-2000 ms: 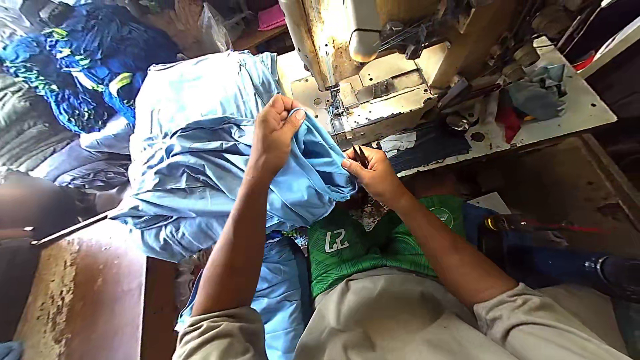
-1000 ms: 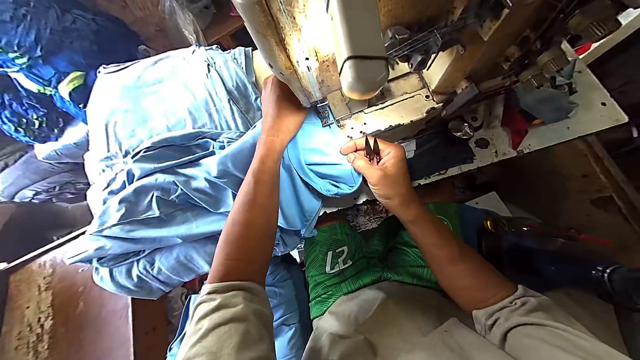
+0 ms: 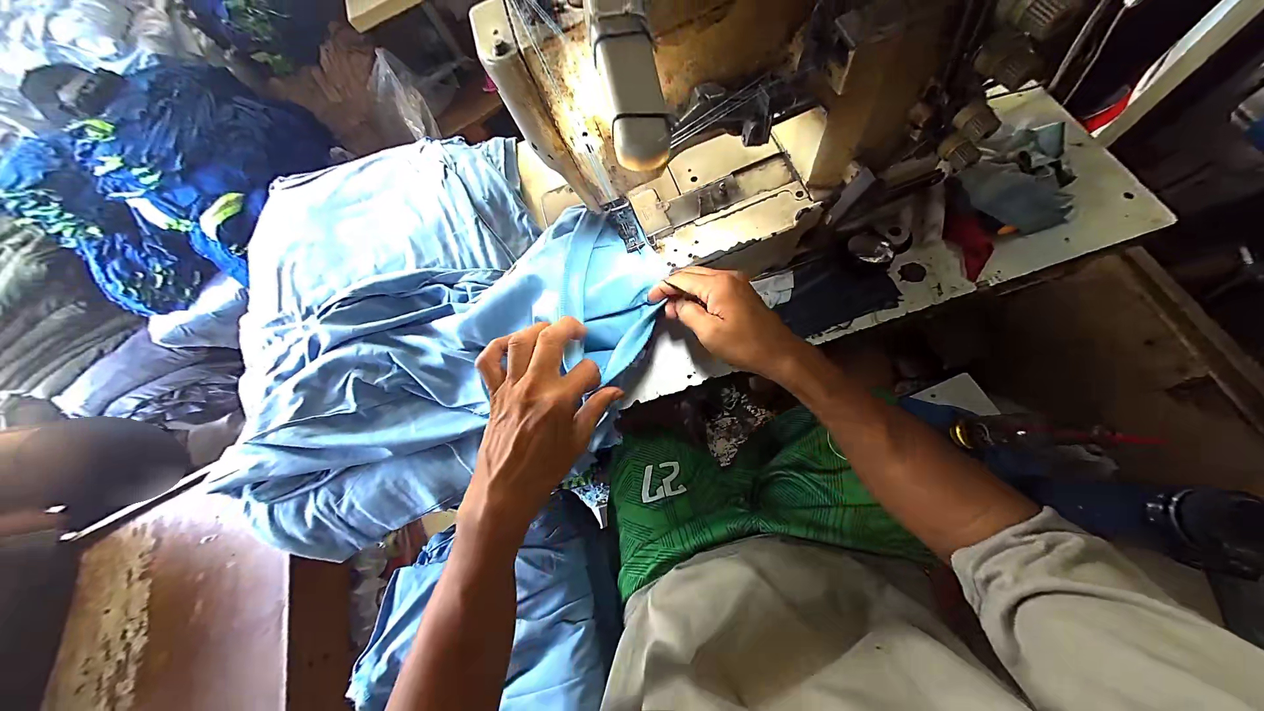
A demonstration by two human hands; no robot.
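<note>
Light blue knit fabric [image 3: 395, 326] lies bunched left of the sewing machine [image 3: 731, 188], with one banded edge reaching the presser foot [image 3: 627, 225]. My right hand [image 3: 721, 316] pinches the fabric's edge just in front of the foot. Whether the dark snips are still in that hand cannot be told. Over the fabric, lower left of the foot, is my left hand [image 3: 538, 390], fingers bent and apart, touching the cloth but not visibly gripping it. Green shorts bearing a number [image 3: 731, 494] cover my lap.
Dark blue patterned cloth [image 3: 178, 168] is heaped at the left. Scraps of cloth [image 3: 1017, 188] lie on the machine table [image 3: 1096, 207] at the right. A wooden surface [image 3: 188, 602] stands at the lower left, and more blue cloth [image 3: 553, 612] hangs beside my lap.
The blue fabric's edge, held up between both hands two seconds ago, now lies at the presser foot. My left hand has moved back from the foot. The snips seen earlier in my right hand no longer show.
</note>
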